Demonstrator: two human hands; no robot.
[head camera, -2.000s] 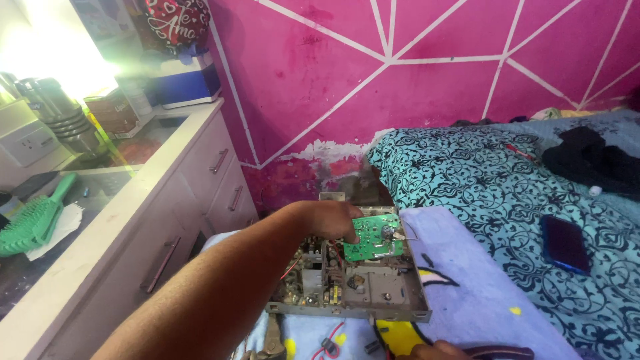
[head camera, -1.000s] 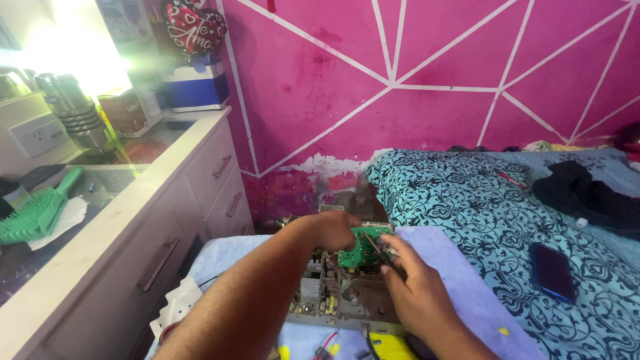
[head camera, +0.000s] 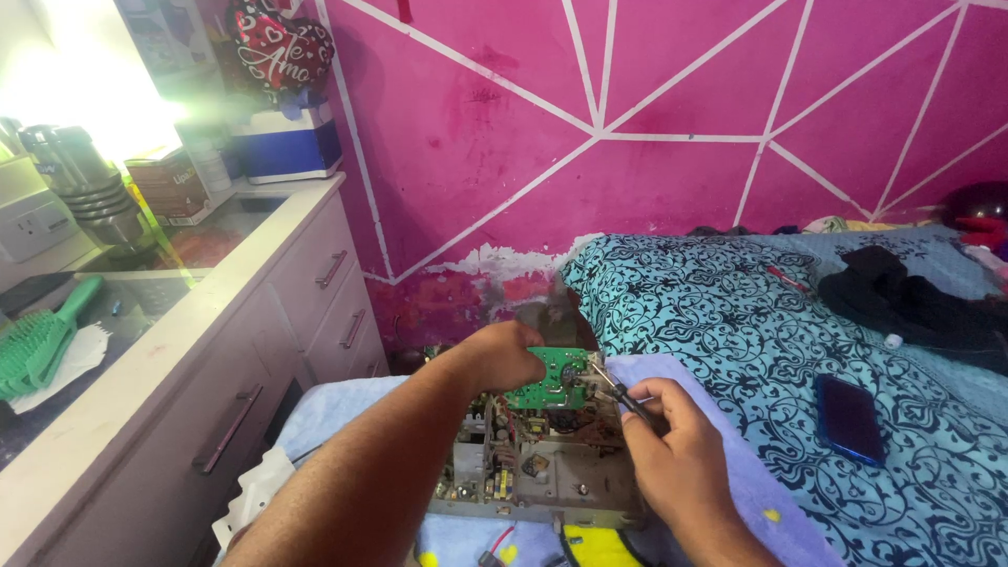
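My left hand (head camera: 508, 358) grips the left edge of a green circuit board (head camera: 555, 378), which is raised and tilted above an open metal chassis (head camera: 551, 492). Wires and electronic components show inside the chassis. In my right hand (head camera: 669, 441) is a slim tool with a dark handle (head camera: 636, 405), perhaps a screwdriver or a soldering iron. Its metal shaft points up and left, and its tip is near the right edge of the board; whether it touches cannot be told. The chassis rests on a light blue fleece blanket (head camera: 472, 539).
A white dresser (head camera: 260, 315) stands at the left, bearing a green hairbrush (head camera: 47, 339), a steel flask (head camera: 87, 185) and boxes. On the bed (head camera: 709, 315) at the right lie a dark phone (head camera: 850, 420) and black cloth (head camera: 890, 299). A white jagged piece (head camera: 260, 492) is beside my left forearm.
Two seconds ago my right hand was low at the frame's bottom edge; it has come up beside the board with the tool. The board has stayed in my left hand and now tilts up more.
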